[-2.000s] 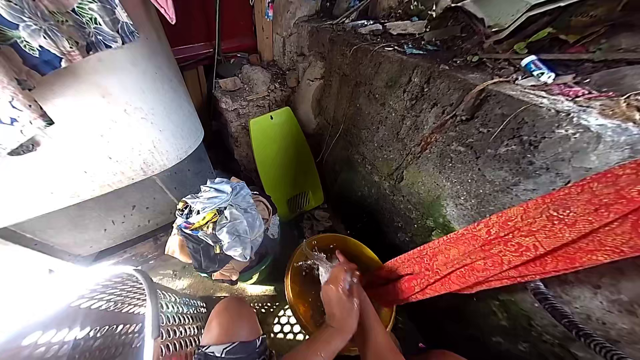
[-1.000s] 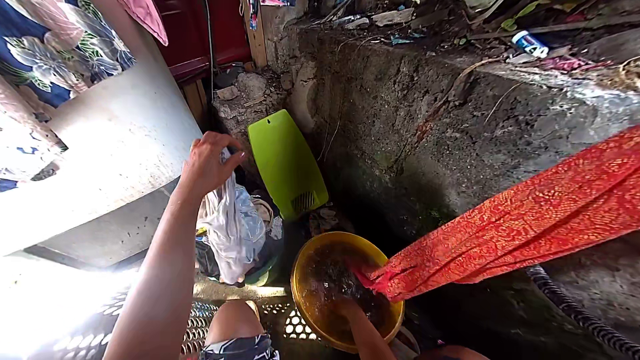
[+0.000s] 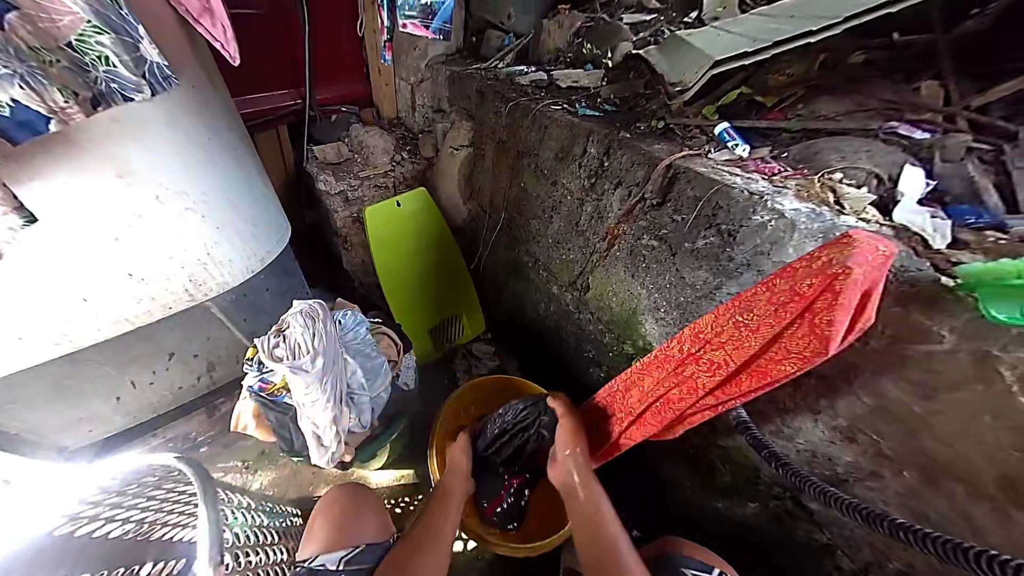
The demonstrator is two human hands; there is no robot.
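Over a yellow basin point(image 3: 532, 546), a bunched dark wet cloth point(image 3: 508, 448) is gripped at both sides. My left hand point(image 3: 459, 464) has its left edge and my right hand point(image 3: 567, 440) its right edge. The cloth is black with a small pink and white pattern at its lower part. A red patterned cloth point(image 3: 744, 352) stretches from beside the basin up over the wall at right. Left of the basin stands a heap of clothes point(image 3: 320, 376), with a twisted whitish garment on top; its container is mostly hidden.
A green plastic board point(image 3: 420, 272) leans at the wall's corner. A perforated plastic basket point(image 3: 204, 512) is at lower left, below a large pale rounded structure point(image 3: 152, 208). A ribbed black hose point(image 3: 864, 516) runs at lower right. Litter lies on the rough concrete wall point(image 3: 560, 208).
My left hand was at the clothes heap with whitish cloth and is now at the basin. My right hand was down in the basin; both hands now hold the dark cloth.
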